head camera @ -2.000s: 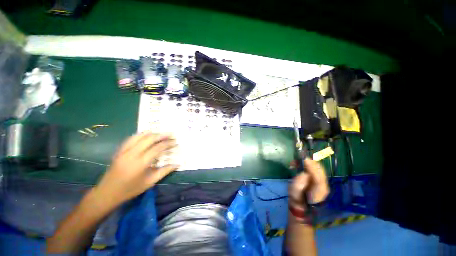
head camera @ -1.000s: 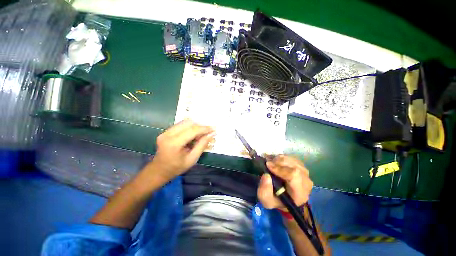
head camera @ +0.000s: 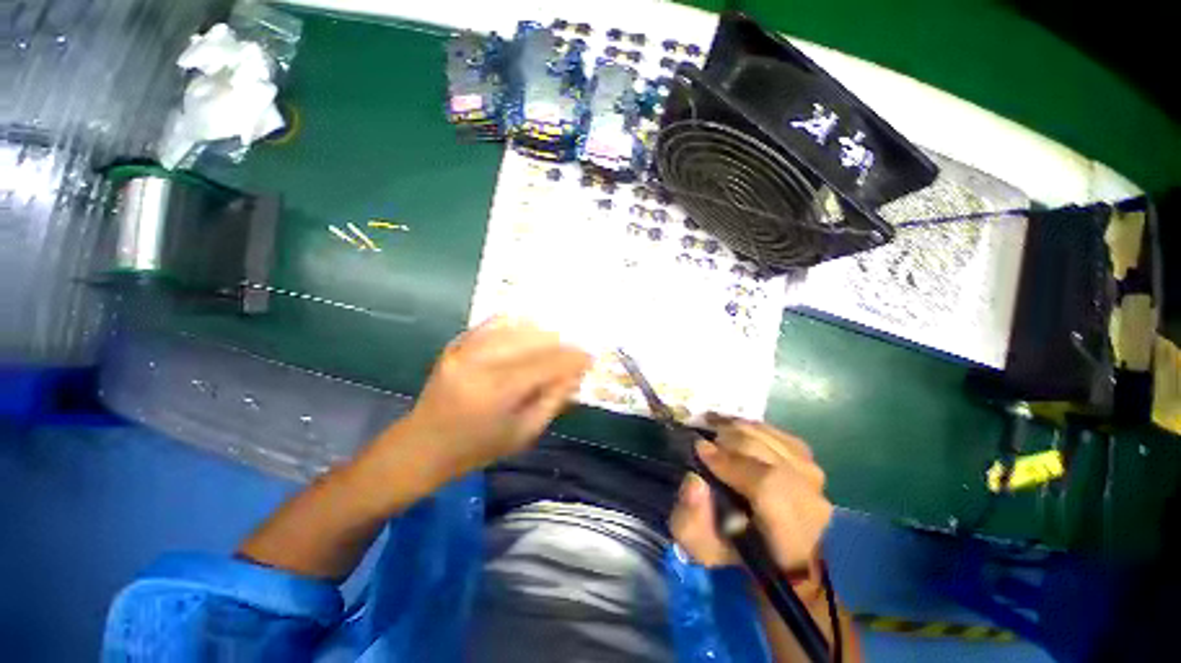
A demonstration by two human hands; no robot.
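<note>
My right hand (head camera: 758, 499) holds the black soldering iron (head camera: 740, 525) like a pen, its thin tip pointing up and left over the white component sheet (head camera: 544, 259). My left hand (head camera: 499, 389) is over the sheet's lower left part, fingertips bent together near the iron's tip; whether it pinches something is too small to tell. Tan-gold small parts (head camera: 635, 389) lie at the sheet's near edge between the hands. Rows of small dark parts (head camera: 667, 233) lie farther up the sheet. Solder wire (head camera: 330, 306) runs from the spool (head camera: 140, 225) towards my left hand.
Circuit board assemblies (head camera: 547, 91) stand at the sheet's far edge, beside a black fan (head camera: 751, 194). Right of it are a speckled tray (head camera: 926, 266) and the black soldering station (head camera: 1075, 298). Gold pins (head camera: 363, 237), a crumpled white bag (head camera: 227, 97) and clear trays (head camera: 52, 246) are left.
Since two seconds ago, my right hand has brought the iron from the station side to the sheet. In the last second, both hands have stayed close together over the sheet while the view shifted slightly.
</note>
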